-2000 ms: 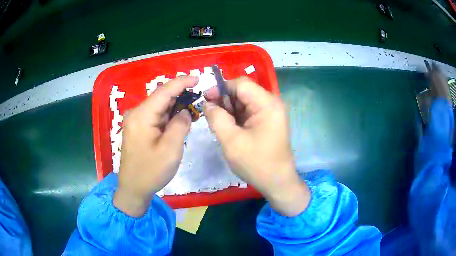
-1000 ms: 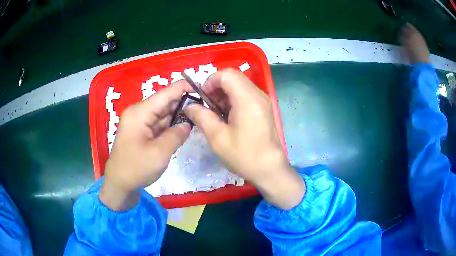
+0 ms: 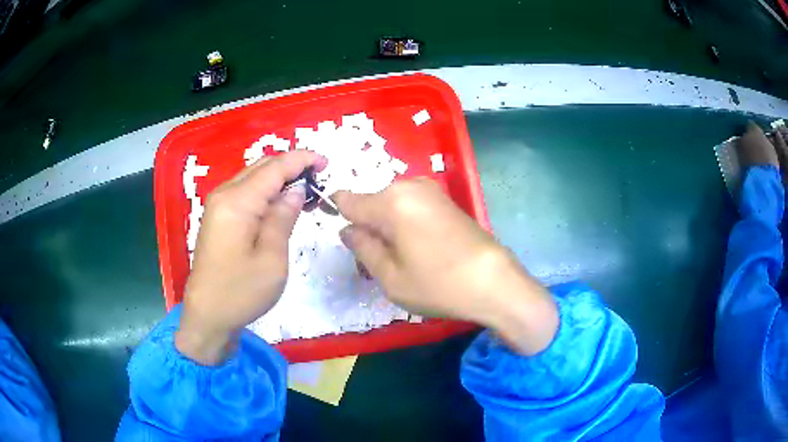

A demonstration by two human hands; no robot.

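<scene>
My left hand (image 3: 246,242) holds a small black device housing (image 3: 304,183) between thumb and fingers, above the tray; the fingers hide much of it. My right hand (image 3: 415,246) grips thin metal tweezers (image 3: 327,198), whose tips reach the housing; most of the tool is hidden in the hand. Under both hands lies a shallow red tray (image 3: 475,194). Many small white pads (image 3: 352,154) lie loose in its upper part and along its left side, and a pale mass covers its lower middle.
Beyond a white edge strip (image 3: 553,86), the dark green belt carries small black units, one (image 3: 399,47) above the tray and one (image 3: 210,78) to its left. A yellow sheet (image 3: 327,378) sticks out below the tray. At right, another person's hand (image 3: 754,147) holds a ruled sheet (image 3: 730,162).
My right hand has turned and lowered; the tweezers now point up-left at the housing, no longer sticking up past the fingers. The belt units have shifted right. The neighbour's hand is back at the bench.
</scene>
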